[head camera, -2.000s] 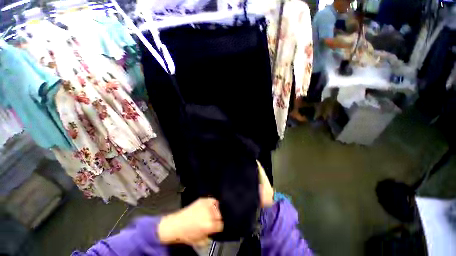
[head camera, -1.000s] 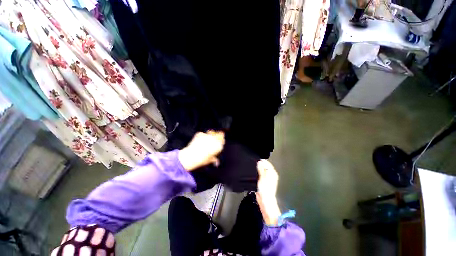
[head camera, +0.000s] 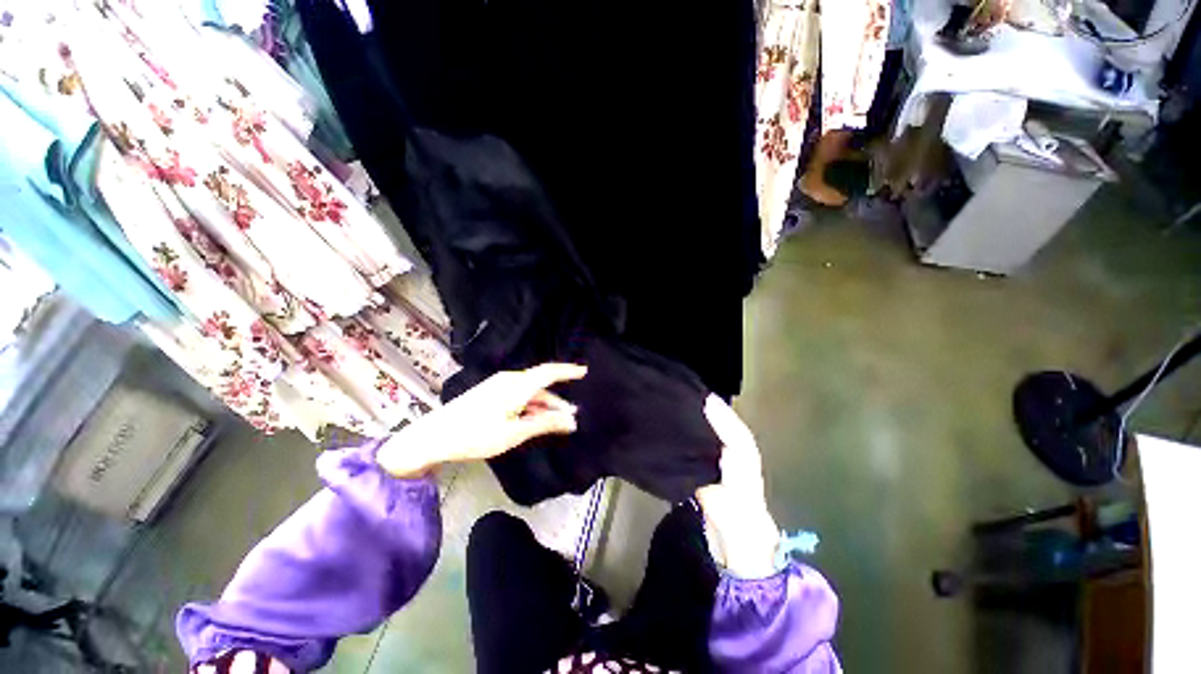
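A black garment (head camera: 632, 158) hangs in front of me, its lower part pulled toward me and bunched between my hands. My left hand (head camera: 494, 419) is at the left of the bunched cloth, fingers apart, with the thumb and forefinger spread over it. My right hand (head camera: 738, 474) holds the right edge of the cloth; part of its fingers is hidden behind the fabric. No tool shows in either hand.
Floral dresses (head camera: 296, 211) and a teal top (head camera: 66, 211) hang on the left, more floral cloth (head camera: 786, 105) right of the black garment. A carton (head camera: 125, 448) stands lower left. A white table (head camera: 1027, 73), a person's foot and a black round base (head camera: 1064, 428) are right.
My view has tilted down. My left hand has moved off to the left and its fingers have opened from the cloth. My right hand stays at the cloth's right edge.
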